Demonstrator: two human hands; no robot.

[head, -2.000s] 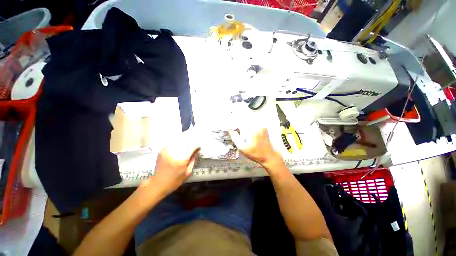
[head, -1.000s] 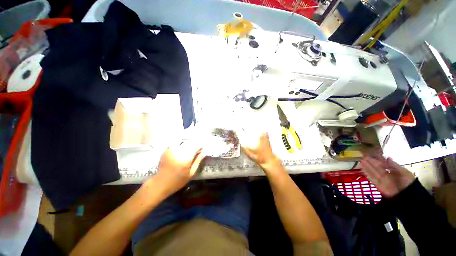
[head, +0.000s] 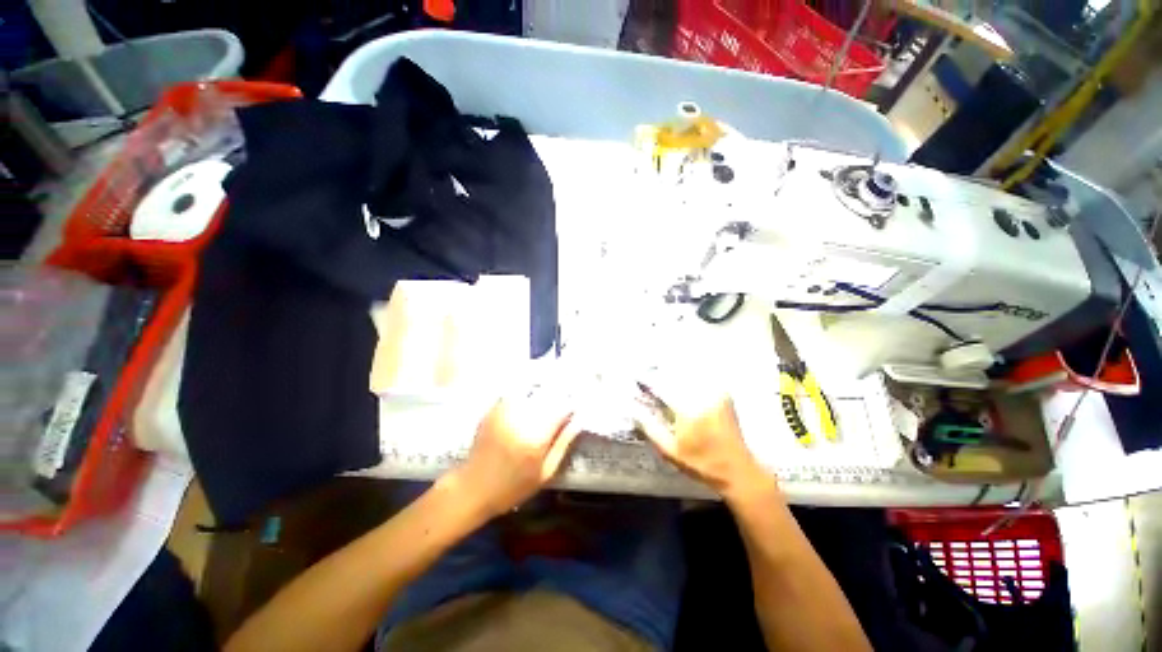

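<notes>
My left hand (head: 516, 443) and my right hand (head: 698, 436) are at the white table's front edge. Between them lies a pale, crinkled thing (head: 604, 405), probably a clear plastic bag; glare washes out its outline. Small dark bits show at my right fingertips. Glare hides both sets of fingertips, so their grip cannot be told. An open small cardboard box (head: 418, 341) stands left of my hands. A dark garment (head: 287, 287) is heaped beyond and left of it, with a narrow strap (head: 544, 299) hanging beside the box.
Yellow-and-black pliers (head: 805, 392) lie right of my right hand, before the white sewing machine (head: 949, 236). A brown accessory tray (head: 1019, 448) is further right. Orange-red baskets (head: 168, 334) stand left, one holding a tape roll (head: 159, 210). A blue-grey tub (head: 561, 79) runs behind.
The view has shifted, so the table sits lower and further right. The dark bits between my hands show less. Another person's hand, seen at the right one second ago, is gone.
</notes>
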